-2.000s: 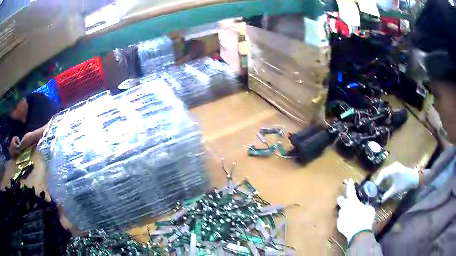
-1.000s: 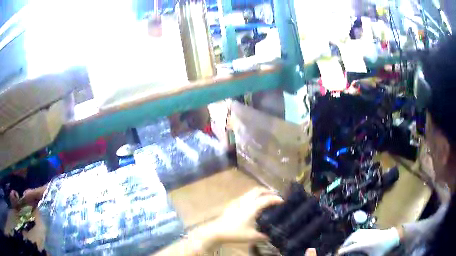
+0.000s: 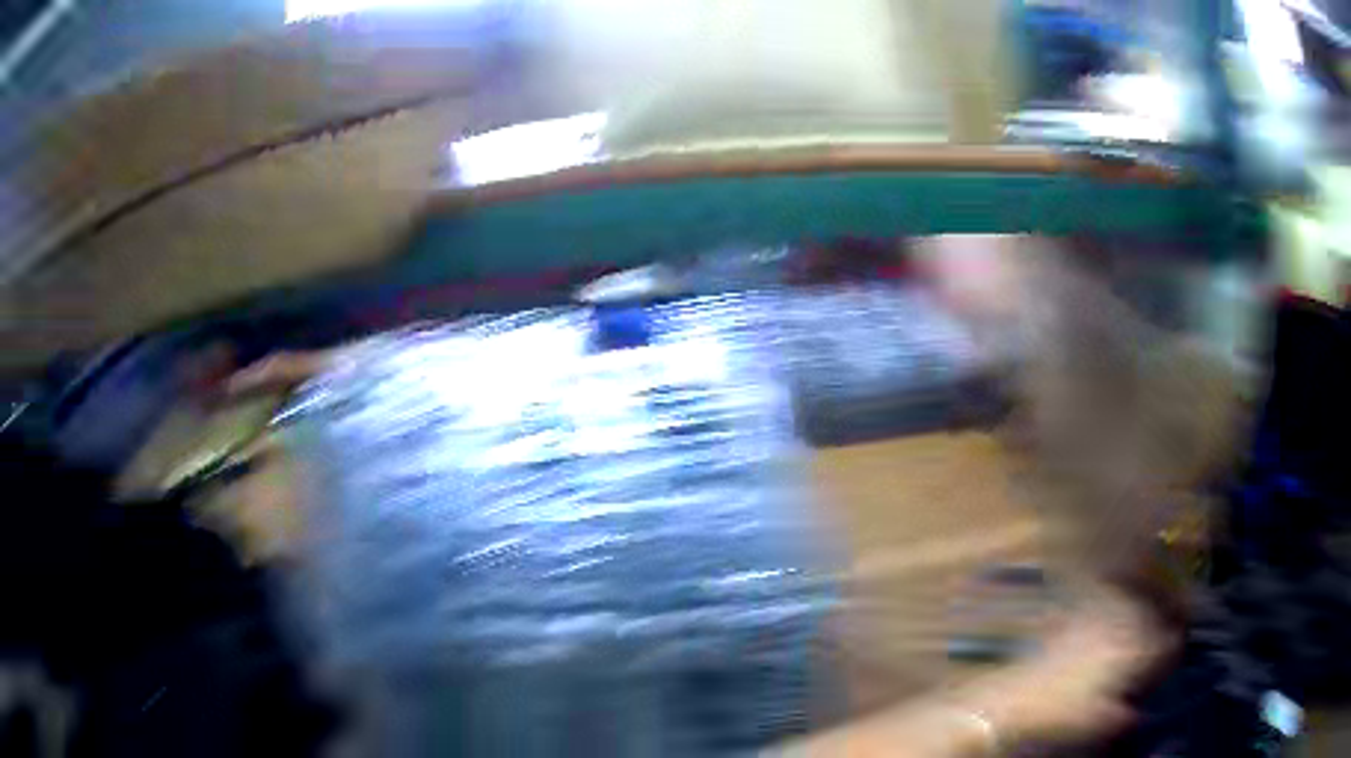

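Observation:
The view is strongly blurred. A bare hand and forearm, by its position my left hand, reaches in from the bottom edge at the lower right. Dark shapes touch its far side, but the blur hides whether the fingers hold them. My right hand is out of view. A few blurred greenish and grey strips, possibly circuit boards, lie on the tan bench just beyond my forearm.
The large film-wrapped stack fills the centre, with another wrapped stack behind it. A brown cardboard sheet stands at right. A green-edged shelf crosses above. A dark heap is at left.
The view has swung left, so the wrapped stack sits more central. My left hand, earlier at black housings, now shows further right. The gloved neighbour and the fingertip at the bottom edge are out of view.

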